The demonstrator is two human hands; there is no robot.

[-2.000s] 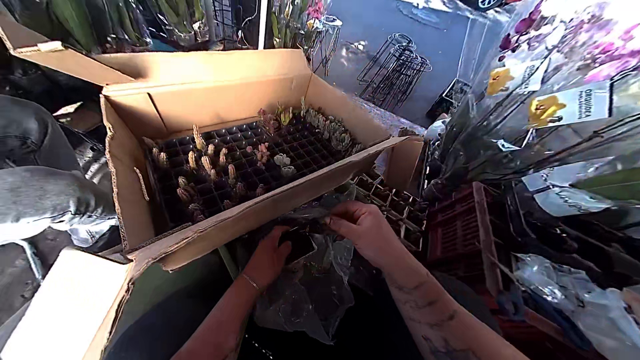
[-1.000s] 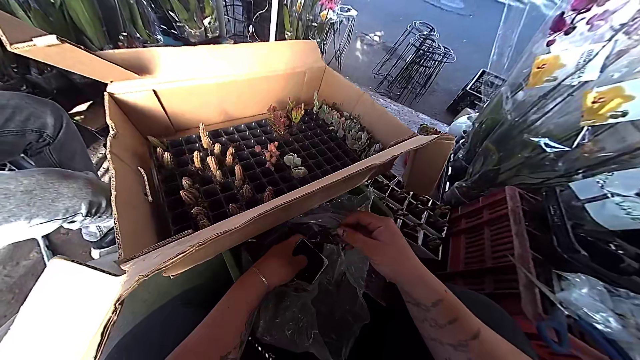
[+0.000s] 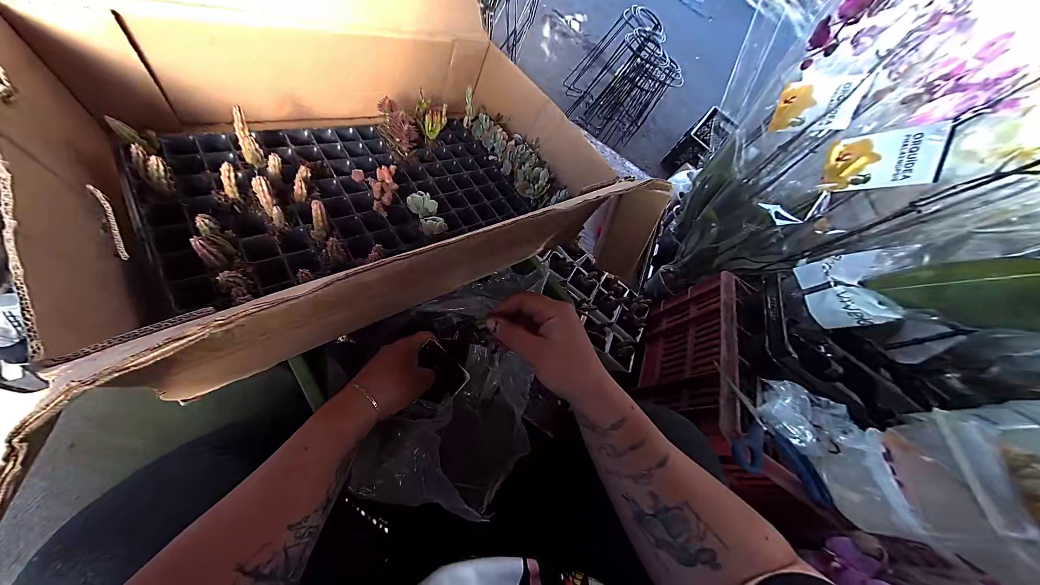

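Note:
My left hand (image 3: 396, 375) grips a small dark square-edged object (image 3: 443, 371), perhaps a pot; its exact kind is unclear. My right hand (image 3: 546, 337) has thumb and fingertips pinched together just right of it, at the clear plastic bag (image 3: 479, 431); whether something small is between them cannot be told. The bag lies crumpled under and between both hands, over my lap. Beyond the hands, a cardboard box (image 3: 390, 284) holds a black plastic cell tray (image 3: 317, 150) with small cacti (image 3: 264, 195), reddish succulents (image 3: 398, 130) and green rosette succulents (image 3: 520, 158).
A second cell tray (image 3: 605, 296) sits right of the box, beside a dark red plastic crate (image 3: 691, 341). Blue-handled scissors (image 3: 749, 448) lie near the crate. Wrapped orchids (image 3: 934, 106) with tags crowd the right. Black wire racks (image 3: 630, 69) stand on the ground behind.
The view has moved closer to the box. Both hands stay low at the plastic bag, and the dark object in my left hand shows more clearly than two seconds ago.

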